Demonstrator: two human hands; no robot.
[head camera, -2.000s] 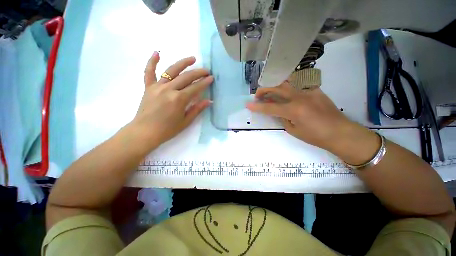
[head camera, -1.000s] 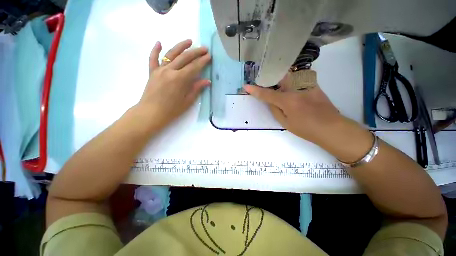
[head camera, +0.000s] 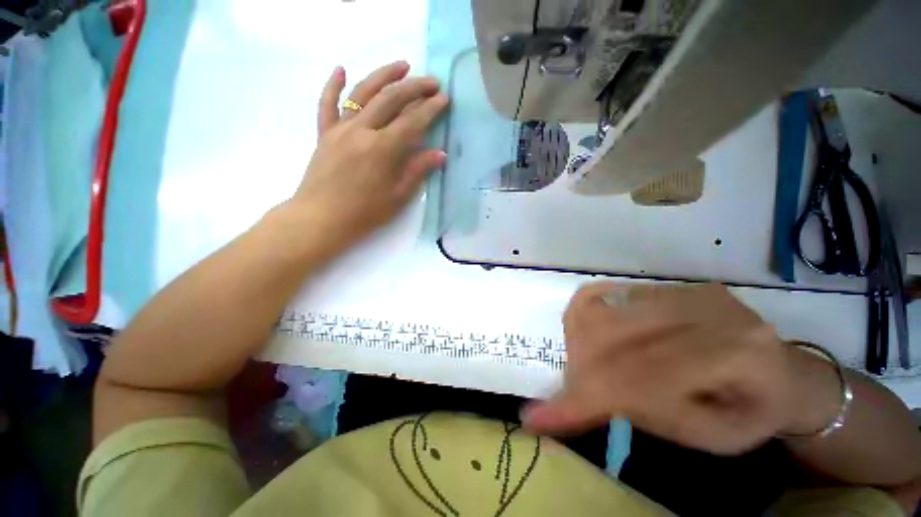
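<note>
The pale aqua, see-through fabric strip (head camera: 467, 172) lies on the needle plate beside the needle area of the off-white sewing machine (head camera: 646, 101). My left hand (head camera: 379, 151) rests with spread fingers at the strip's left edge, its fingertips touching it. My right hand (head camera: 677, 364) is blurred, away from the fabric, over the table's front edge with fingers curled; whether it holds anything I cannot tell. The round metal inset (head camera: 545, 156) shows beside the strip.
Black-handled shears (head camera: 838, 212) lie at right beside a dark-blue bar (head camera: 793, 192) and a slim dark tool (head camera: 877, 323). A red basket rim (head camera: 101, 182) with aqua pieces (head camera: 71, 151) is at left. A printed scale (head camera: 424, 338) runs along the front edge.
My right hand has left the needle area and moved toward me and right, over the front edge. My left hand stays by the strip. The whole view has shifted and tilted slightly.
</note>
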